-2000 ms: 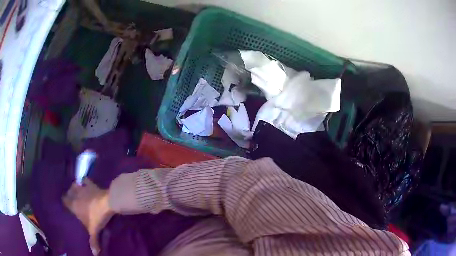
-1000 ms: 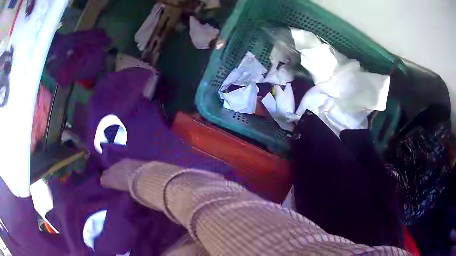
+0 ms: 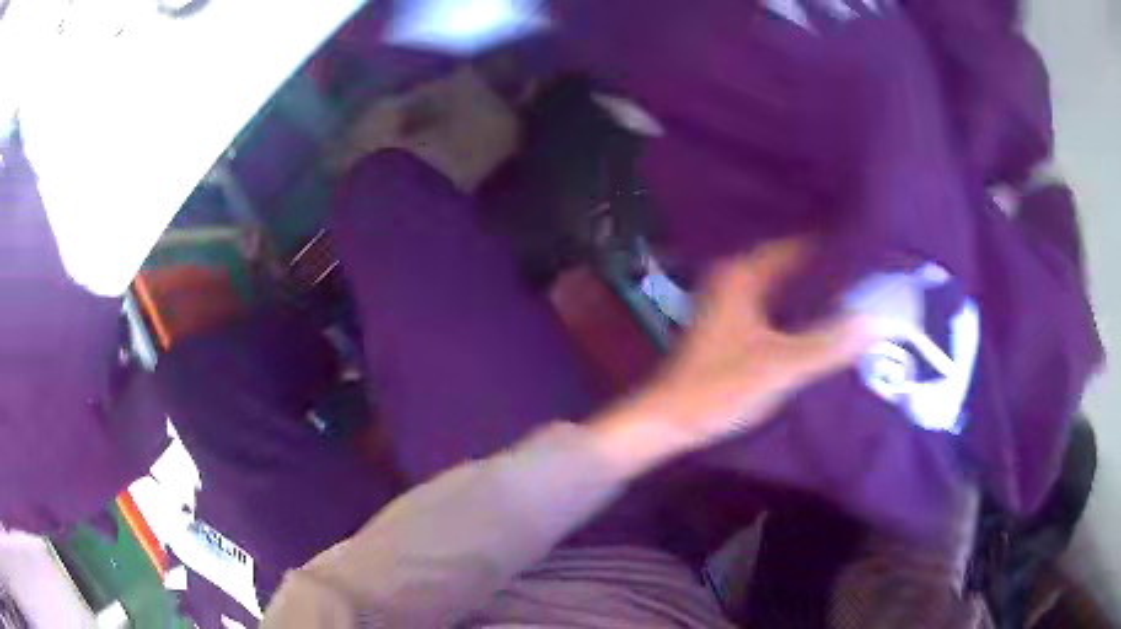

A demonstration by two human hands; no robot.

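A large purple cloth (image 3: 787, 135) is raised at the upper right, blurred by motion. A white patch with dark marks (image 3: 916, 369) shows on it. My left hand (image 3: 744, 338) reaches in from the lower left, blurred, its thumb and fingers spread against the cloth beside the patch. My right hand is not seen; a striped sleeve at the bottom right runs up beneath the cloth. Another purple piece (image 3: 443, 320) lies across the middle. More purple cloth (image 3: 62, 381) hangs at the left edge.
A white tabletop (image 3: 148, 111) curves across the upper left. An orange-rimmed container (image 3: 191, 301) is below it. A red-brown box (image 3: 602, 326) shows between the cloths. A printed white piece (image 3: 219, 559) is at the lower left. A pale wall (image 3: 1094, 160) is at the right.
The view has shifted, and the green basket is no longer seen. Purple cloth now rises across the upper right. My left arm has come in from the lower left.
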